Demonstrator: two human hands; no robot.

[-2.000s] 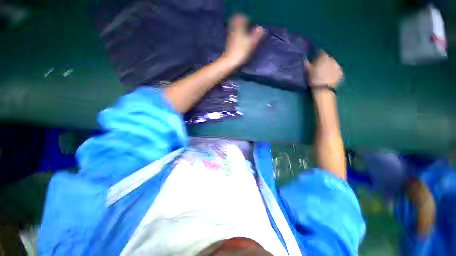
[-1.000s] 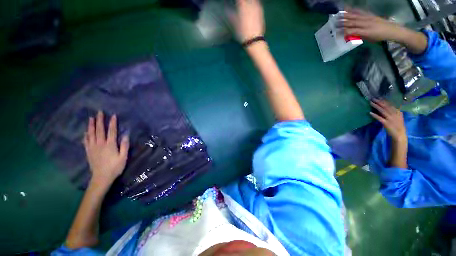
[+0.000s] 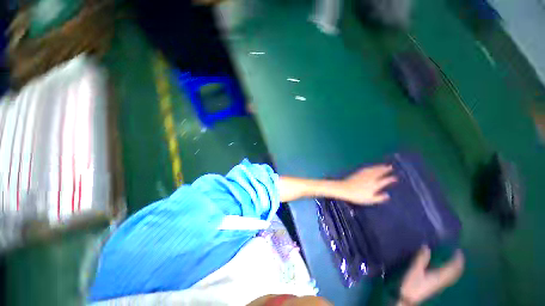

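Observation:
The stack of empty dark mailers (image 3: 388, 224) lies on the green table (image 3: 334, 119) at the lower right, its glossy layered edges on the side nearest my body. My left hand (image 3: 367, 184) rests on top of the stack with its fingers apart. My right hand (image 3: 430, 278) is blurred at the stack's lower right edge, thumb and fingers apart, with nothing seen in it. Whether it touches the stack cannot be told.
Massed white boxes (image 3: 54, 143) with red bands stand low at the left. A blue stool (image 3: 218, 98) and a yellow floor line (image 3: 169, 122) lie between them and the table. Blurred dark bags (image 3: 502, 191) lie on the table's far side, with another (image 3: 415, 77) further along.
The view has swung left, bringing the boxes and stool in. My right hand has come back from its reach to beside the stack. The other worker is out of view.

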